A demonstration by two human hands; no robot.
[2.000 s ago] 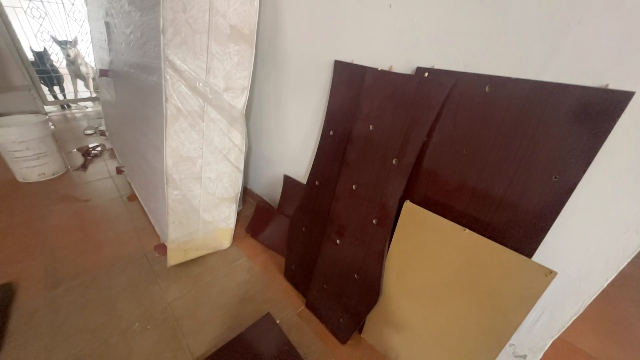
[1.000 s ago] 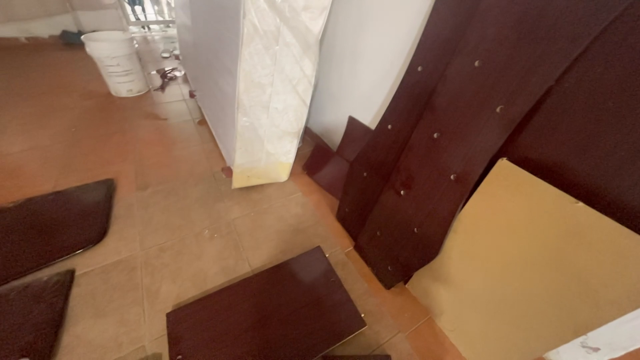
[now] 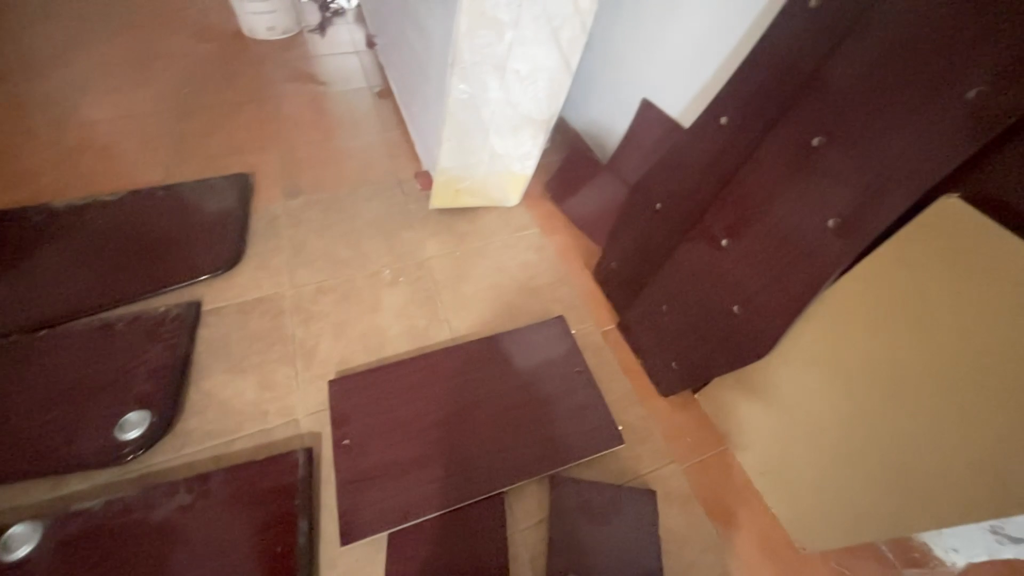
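Neither of my hands shows in the head view. A dark reddish-brown rectangular panel (image 3: 472, 424) lies flat on the tiled floor near the middle. Below it are two smaller dark panels (image 3: 448, 540) (image 3: 604, 524), cut off by the frame's bottom edge. At the left lie a dark panel with rounded corners (image 3: 120, 248), another panel with a round metal fitting (image 3: 88, 392), and a third panel (image 3: 184, 520) with a similar fitting at bottom left. Tall dark panels with small holes or fittings (image 3: 768, 192) lean at the right, beside a tan board (image 3: 896, 384).
A plastic-wrapped mattress-like slab (image 3: 504, 104) stands on edge at top centre. Small dark pieces (image 3: 600, 184) lean by the white wall (image 3: 640, 64). A white bucket (image 3: 270, 18) is at the top left. Orange and beige floor tiles (image 3: 360, 264) lie between the panels.
The view has swung down and to the left, bringing more of the floor panels into sight. Nothing else has plainly moved.
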